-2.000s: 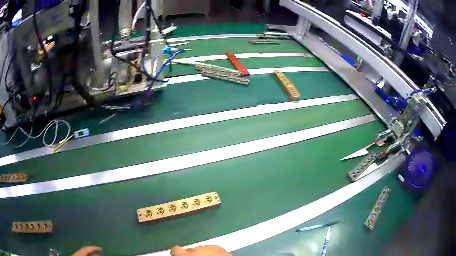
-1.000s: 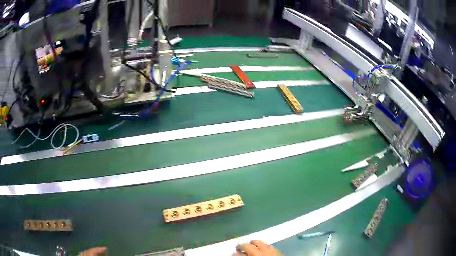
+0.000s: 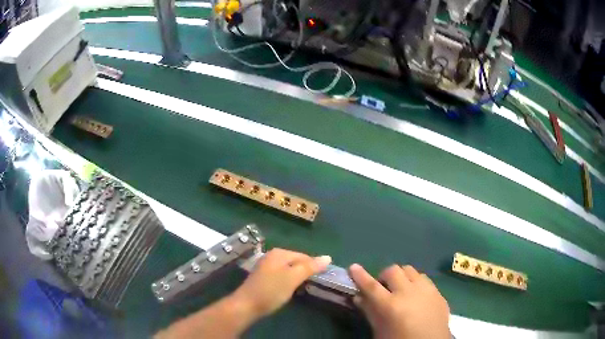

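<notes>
My left hand (image 3: 275, 281) and my right hand (image 3: 401, 298) grip a grey fixture bar (image 3: 335, 277) between them at the bottom centre. Its bright flat face shows between my fingertips, with another bar edge under it. My fingers hide both ends. A grey bar with a row of round silver studs (image 3: 207, 262) lies slanted just left of my left hand, close to the held bar. A gold-brown fixture bar with brass seats (image 3: 264, 194) lies ahead of my hands. Another gold-brown bar (image 3: 489, 271) lies right of my right hand.
A large stack of grey bars (image 3: 106, 235) stands at the left beside a white bag (image 3: 50, 205). A white box (image 3: 50, 66) and a small brown bar (image 3: 91, 126) are at the far left. A looped cable with a blue-white block (image 3: 372, 102) and a red bar (image 3: 556, 132) lie across.
The view has swung left, bringing the white box and bar stack into sight. Both hands have come further into view and now hold the grey bar.
</notes>
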